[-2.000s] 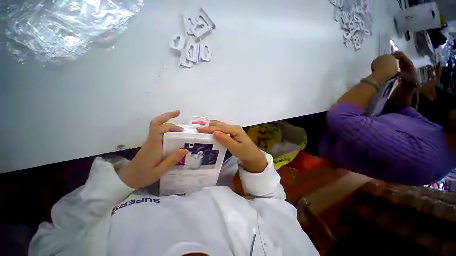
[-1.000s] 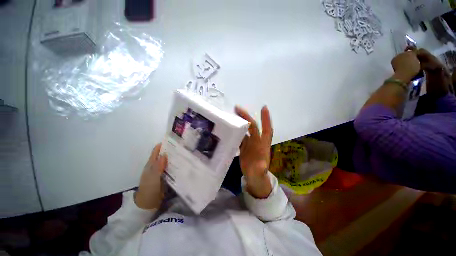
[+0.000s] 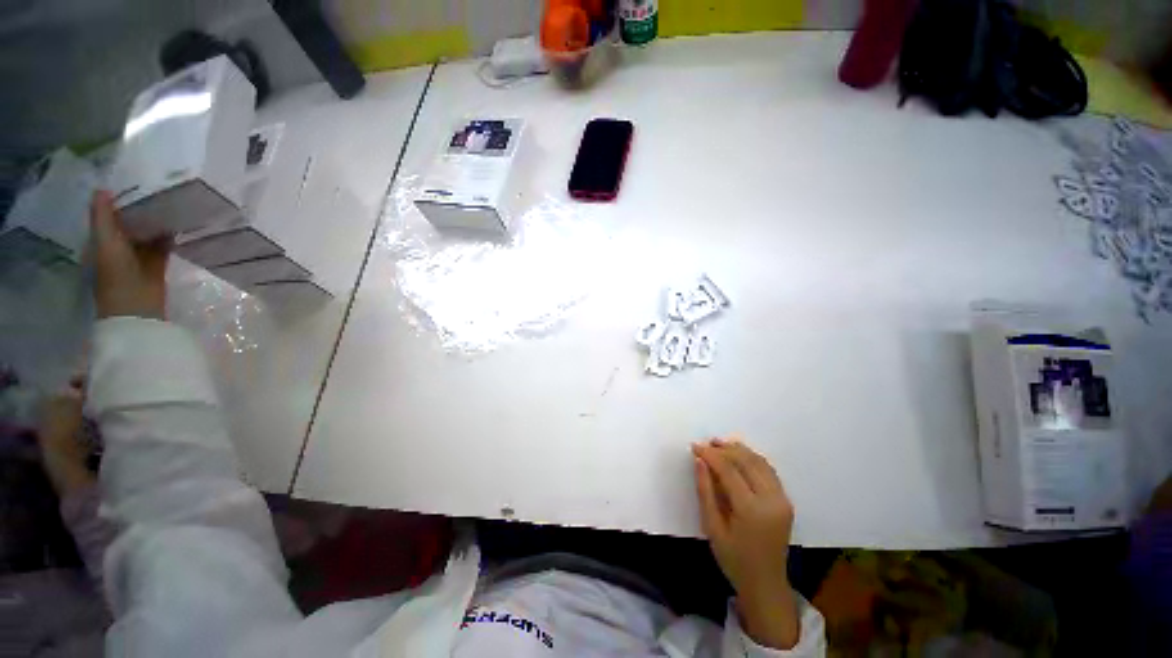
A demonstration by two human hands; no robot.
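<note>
My left hand [image 3: 133, 273] reaches far left and holds a white product box [image 3: 186, 144] by its lower end, above other white boxes. My right hand [image 3: 745, 514] rests over the table's front edge, fingers bent together; I cannot tell whether something small is between them. A small group of white plastic hangers [image 3: 681, 329] lies on the table beyond my right hand. Another white box [image 3: 1056, 424] with a dark photo stands at the right, near the front edge.
Several boxes [image 3: 244, 255] stand in a row at left. Clear crumpled film [image 3: 476, 289] lies mid-left, beside a single box [image 3: 473, 174]. A phone [image 3: 600, 160], orange item [image 3: 566, 28], red flask [image 3: 874, 41] and dark bag [image 3: 983, 58] lie behind. A heap of hangers [image 3: 1125, 212] is at right.
My left hand has carried the box from in front of my chest to the far left. My right hand has let go of it. The view has turned left, and a box now shows at the right.
</note>
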